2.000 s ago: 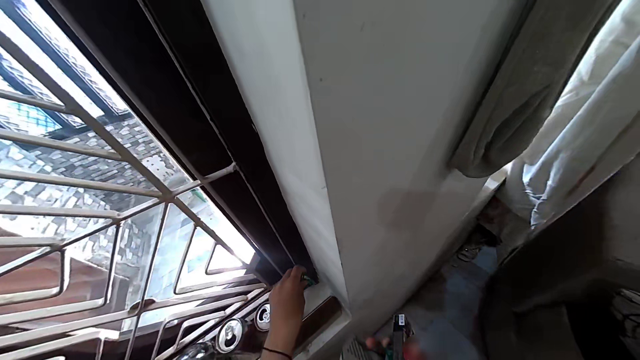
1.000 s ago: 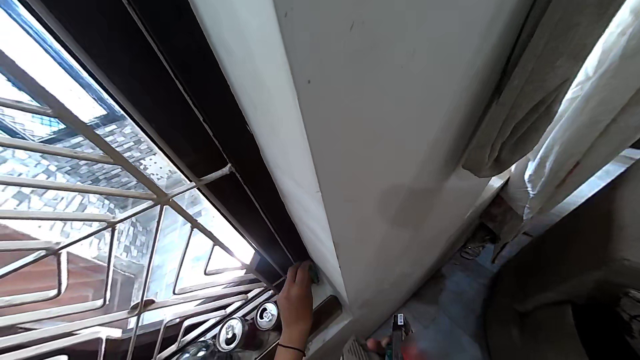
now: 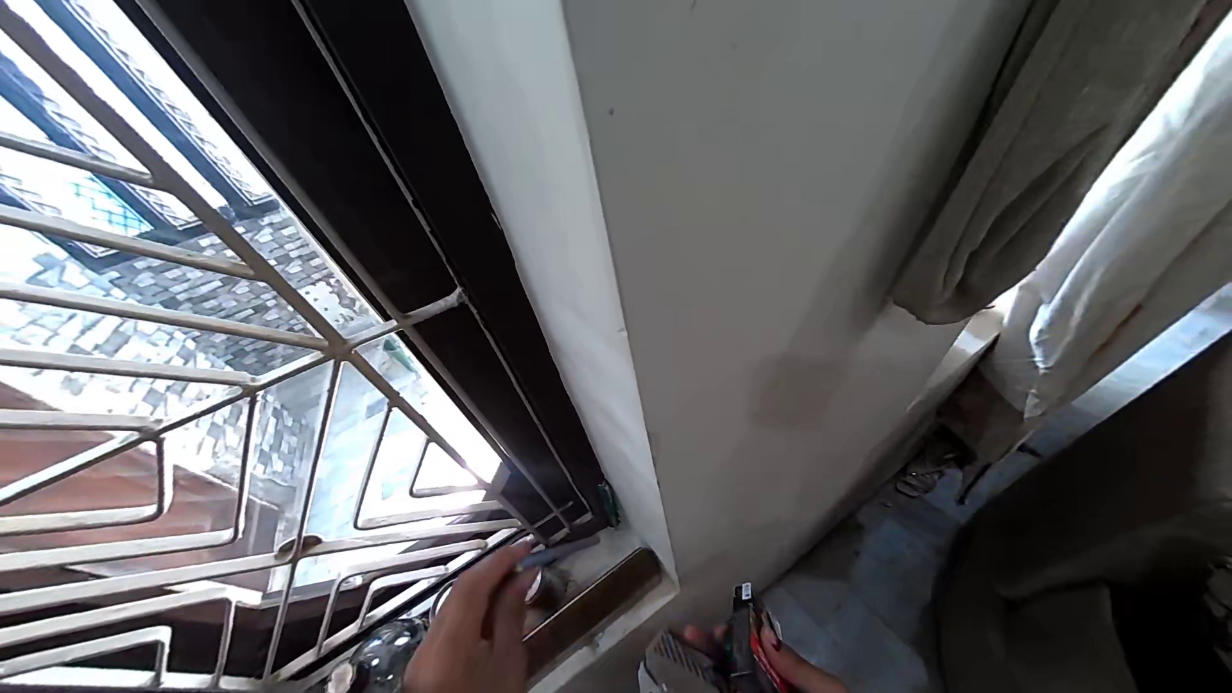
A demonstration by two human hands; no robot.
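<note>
My left hand [image 3: 476, 616] is over the window sill [image 3: 621, 553] at the bottom centre, its thumb and fingers closed on a slim grey object [image 3: 568, 551] that I cannot identify. A small green item [image 3: 608, 502] stands in the sill corner. Beside the hand, a round metallic item [image 3: 547, 585] is partly hidden by the fingers. My right hand [image 3: 799, 664], cut off by the lower frame edge, holds a dark, narrow item with red parts [image 3: 751, 635] and a small white label. A striped grey-and-white item [image 3: 674, 664] is against it.
White metal window grille bars [image 3: 337, 346] fill the left side. Shiny glass or metal items [image 3: 390, 650] stand on the sill at the lower left. A brown strip [image 3: 597, 597] lies along the sill. Grey curtains [image 3: 1011, 173] hang at the right, above dark seating [image 3: 1059, 558] and cables [image 3: 924, 472].
My left hand has drawn back from the sill corner towards the lower left, and the slim grey object now shows in it. The round can-like tops seen earlier are now largely covered.
</note>
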